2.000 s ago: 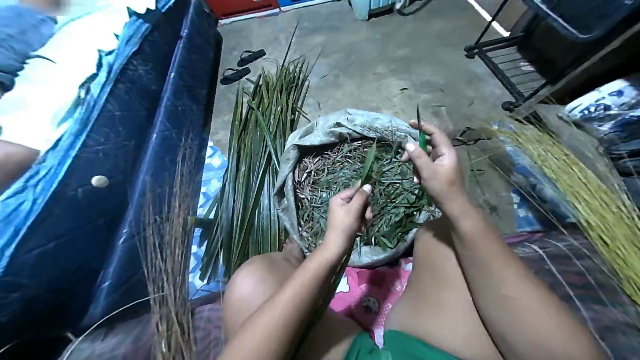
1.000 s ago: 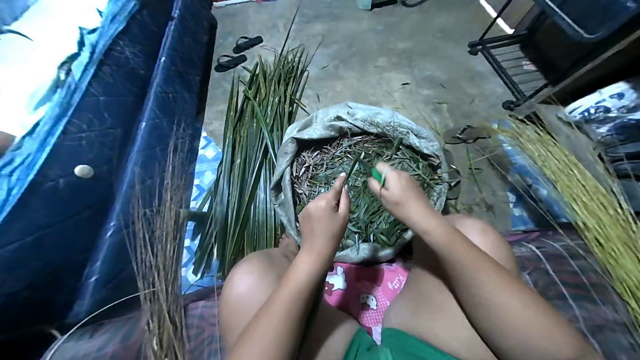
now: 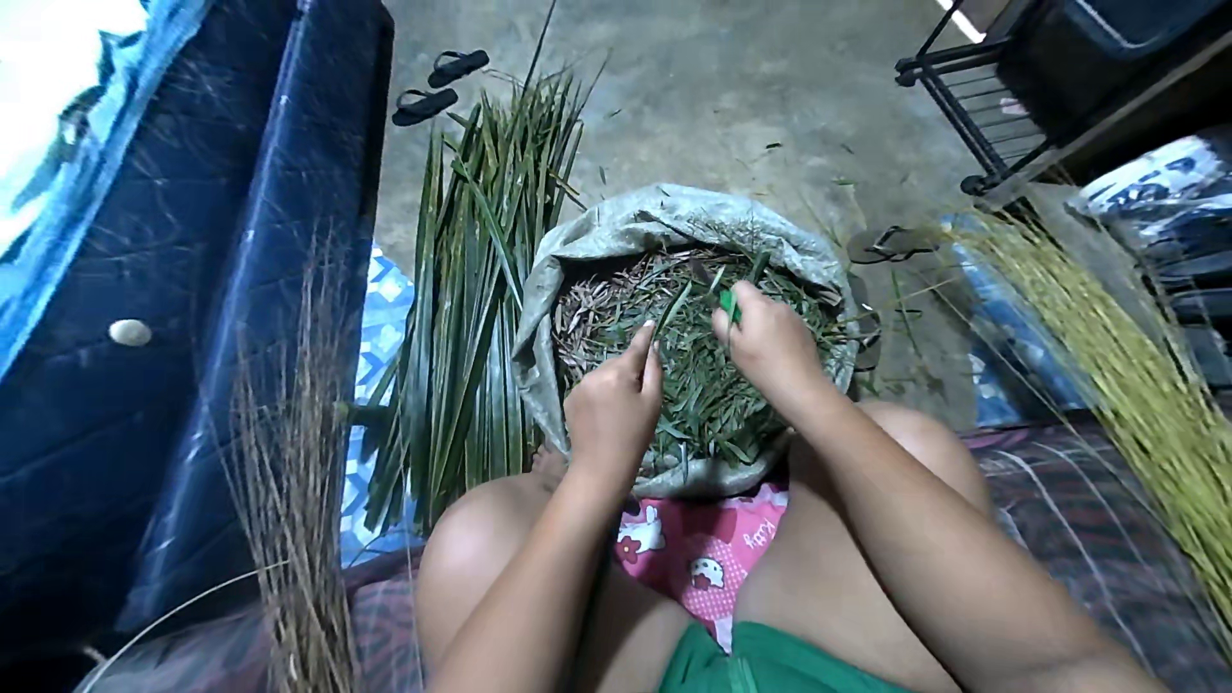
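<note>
My left hand [image 3: 616, 399] is closed on a green palm leaflet [image 3: 671, 313], whose tip points up over an open woven sack [image 3: 664, 210]. To its right, my right hand [image 3: 767, 337] grips a small knife by its green handle [image 3: 731, 306]; the dark blade is partly blurred. Both hands are above the sack, apart from each other. Shredded leaf pieces [image 3: 717, 399], green and brown, fill the sack between my knees. A pile of long green palm leaflets [image 3: 481, 289] lies on the floor left of the sack.
Brown thin ribs [image 3: 294, 462] stand at the left by a dark blue mattress-like surface [image 3: 192, 250]. Yellow-green ribs [image 3: 1107, 356] lie at the right. Black slippers [image 3: 457, 67] lie on the concrete floor, another slipper [image 3: 890, 244] right of the sack. A black metal rack [image 3: 982, 115] stands upper right.
My right hand, raised at the sack's right rim two seconds ago, has come down and inward over the sack. It has since moved slightly away from my left hand. Both hands keep their hold.
</note>
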